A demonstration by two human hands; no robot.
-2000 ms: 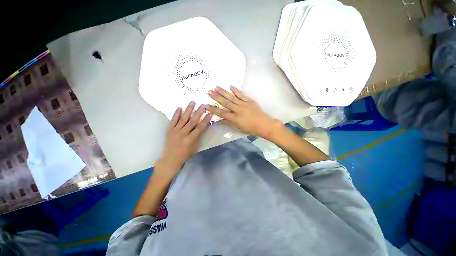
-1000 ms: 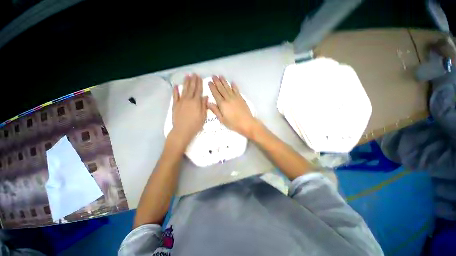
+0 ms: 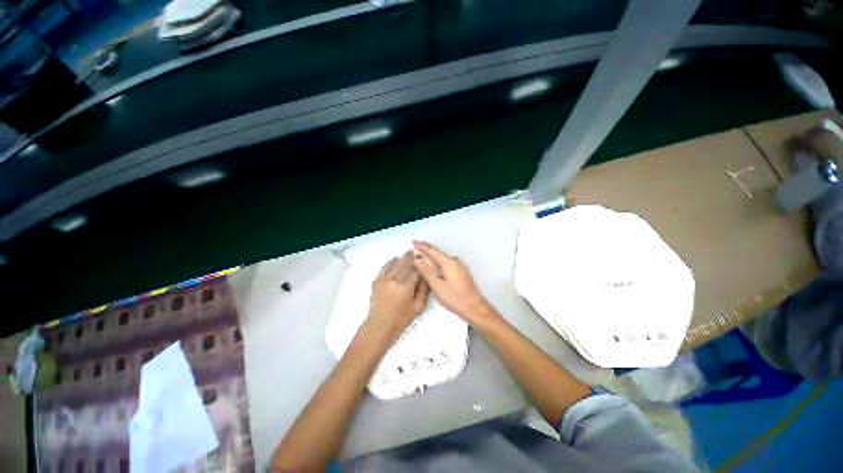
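Note:
A white printed face plate (image 3: pixel 421 356) lies flat on the pale work sheet in front of me, its row of small icons towards me. My left hand (image 3: pixel 399 294) lies on the upper part of the plate, fingers bent. My right hand (image 3: pixel 448 282) lies beside it, its fingertips touching or nearly touching the left fingers near the plate's far edge. The hands hide the centre lettering. Whether a back piece is under the plate cannot be seen. A stack of white plates (image 3: pixel 610 282) lies to the right.
A white cloth or paper (image 3: pixel 169 416) lies on the patterned mat (image 3: pixel 88 379) at left. The dark green belt (image 3: pixel 305 203) runs beyond the bench, with a grey post (image 3: pixel 615 92) at its near edge. Brown cardboard (image 3: pixel 702 222) and a neighbour's arm (image 3: pixel 827 222) are at right.
The view has tilted up, showing more of the belt. My hands, earlier near the plate's near edge and then spread flat across it, are now close together at its upper part.

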